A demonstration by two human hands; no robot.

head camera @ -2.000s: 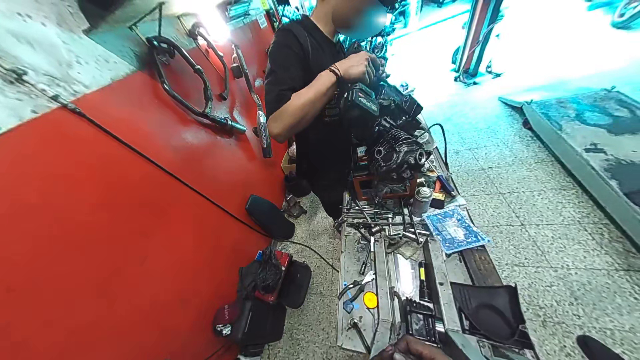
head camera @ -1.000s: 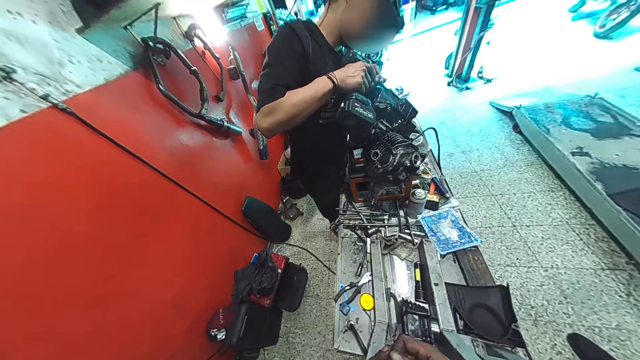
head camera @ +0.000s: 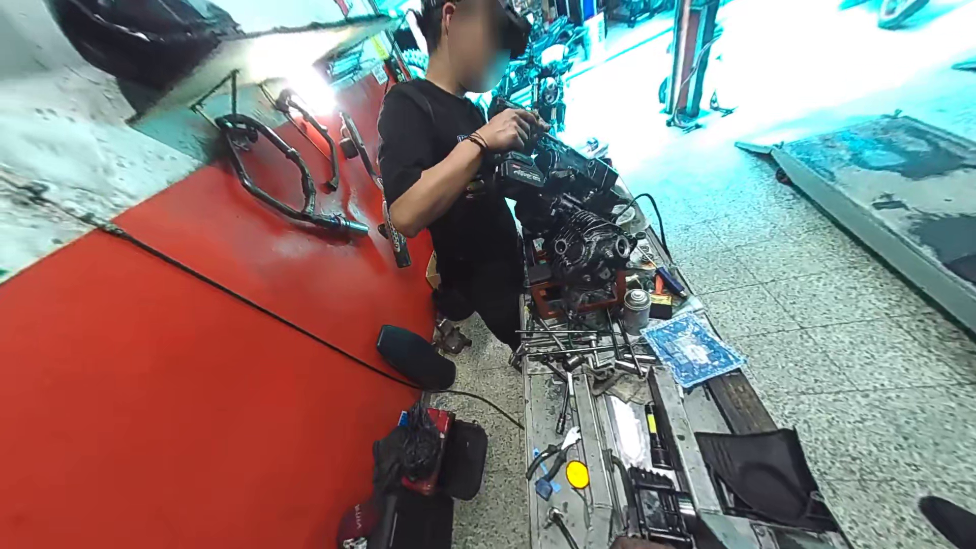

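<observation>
Only a dark sliver of a hand, probably my right hand (head camera: 642, 543), shows at the bottom edge; its fingers and anything in it are hidden. My left hand is out of view. Just above the sliver, a black ribbed metal part (head camera: 657, 499) lies on the metal workbench (head camera: 540, 499). To its left are a yellow round lid (head camera: 577, 475) and pliers with dark handles (head camera: 550, 460). Sockets, bars and wrenches (head camera: 579, 347) are heaped farther up the bench. Beyond them, a motorcycle engine (head camera: 587, 248) rests on a reddish-brown stand (head camera: 545, 300).
A co-worker (head camera: 446, 160) stands left of the engine, hands over it. A spray can (head camera: 637, 309), blue-and-white packet (head camera: 692, 349) and black molded piece (head camera: 762, 473) lie along the bench. A motorcycle seat (head camera: 415, 358) and black cases (head camera: 423, 518) stand by the red wall.
My hands, seen at the bottom edge in the earlier frames, have mostly dropped out of view. The co-worker's hand stays over the engine.
</observation>
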